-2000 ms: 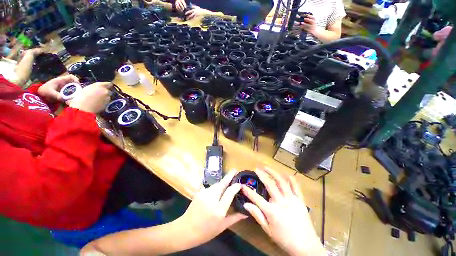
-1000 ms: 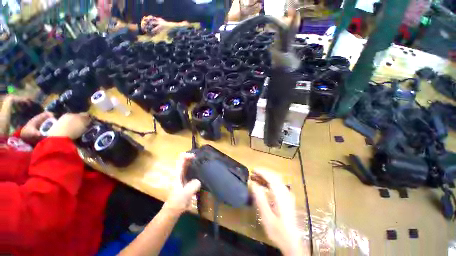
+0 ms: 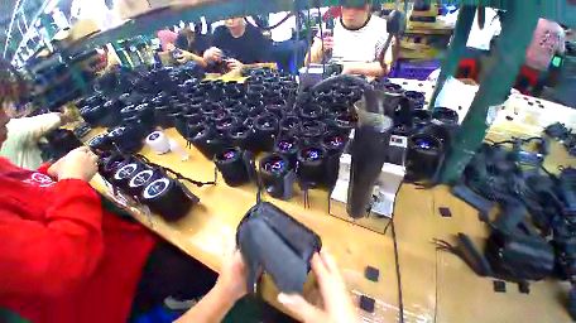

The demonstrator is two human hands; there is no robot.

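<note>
A black camera-like housing is held on its side over the bench's front edge, with a wide flat black flap across its near face. My left hand grips its left end, partly hidden behind the flap. My right hand is at its right end, fingers against the side and thumb near the flap's lower tip. The black electric screwdriver hangs beyond it, in front of the silver-white screw feeder.
Upright black lens units crowd the bench behind. A tangled black heap lies at right. Small black pads lie near my right hand. A red-sleeved person sits at left beside white-ringed units. A green upright stands at right.
Two seconds ago the unit stood lens up under both hands; it is now lifted and turned on its side. The view has shifted, and the neighbour's white-ringed unit now stands in the row.
</note>
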